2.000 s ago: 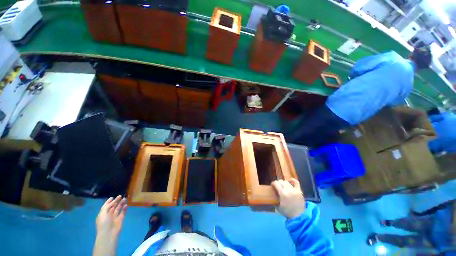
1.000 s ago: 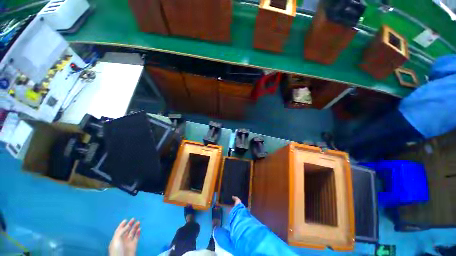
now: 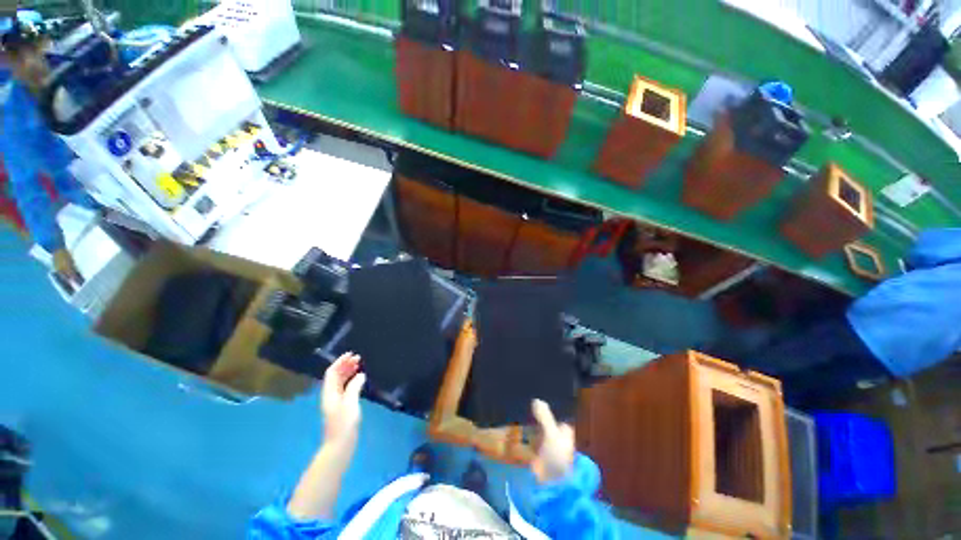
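Note:
A plain black panel [image 3: 522, 343] is raised over the small wood-grain cabinet [image 3: 455, 396] and hides most of it. My right hand [image 3: 553, 445] grips this panel at its lower edge, with a finger over its face. My left hand [image 3: 341, 396] is open, beside the lower left of a second black panel [image 3: 395, 322] that lies tilted on dark framed panels. Whether it touches that panel is unclear. A large wood-grain cabinet [image 3: 643, 443] stands at the right, its opening in a pale frame.
An open carton [image 3: 227, 364] with black pieces is at the left. Black bracket-like parts [image 3: 306, 311] lie beside it. A white side table [image 3: 327, 200] and machine are behind. A blue bin [image 3: 856, 459] and a person in blue [image 3: 912, 311] are at the right. Cabinets stand on the green bench [image 3: 348, 100].
The view has turned left. My right hand, earlier at the narrow framed piece between the cabinets, now holds up a black panel. My left hand has moved up towards the tilted panel.

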